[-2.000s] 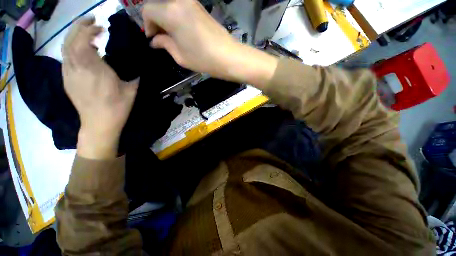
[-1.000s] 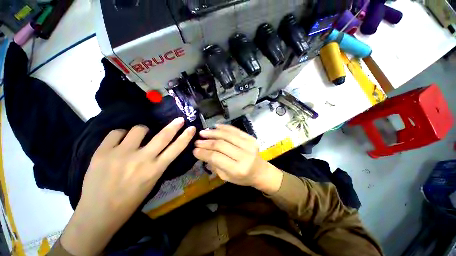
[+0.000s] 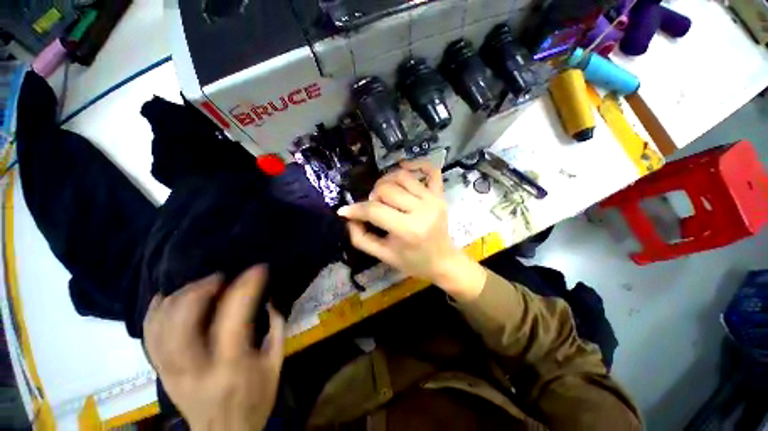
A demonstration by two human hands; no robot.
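The black garment (image 3: 227, 219) lies in a heap left of the overlock machine (image 3: 282, 71), with a long limb-like part at the far left. Its right edge reaches the needle area (image 3: 324, 172), beside a red dot. My left hand (image 3: 215, 349) is blurred, over the garment's near part, with its fingers apart. My right hand (image 3: 404, 219) is just in front of the needle area, its thumb and index finger at the garment's right edge, seemingly pinching it. The fabric under its fingertips is partly hidden.
Metal snips (image 3: 514, 175) and pale-green scraps (image 3: 512, 204) lie right of the machine. Mustard (image 3: 573, 105) and light blue (image 3: 610, 74) cones stand behind them. Yellow tape (image 3: 341, 316) edges the table. A red stool (image 3: 690, 202) is on the floor at right.
My left hand has moved back from the needle area towards me. My right hand, which was up at the machine's left side, is now by the needle area. The view has shifted, showing the machine.
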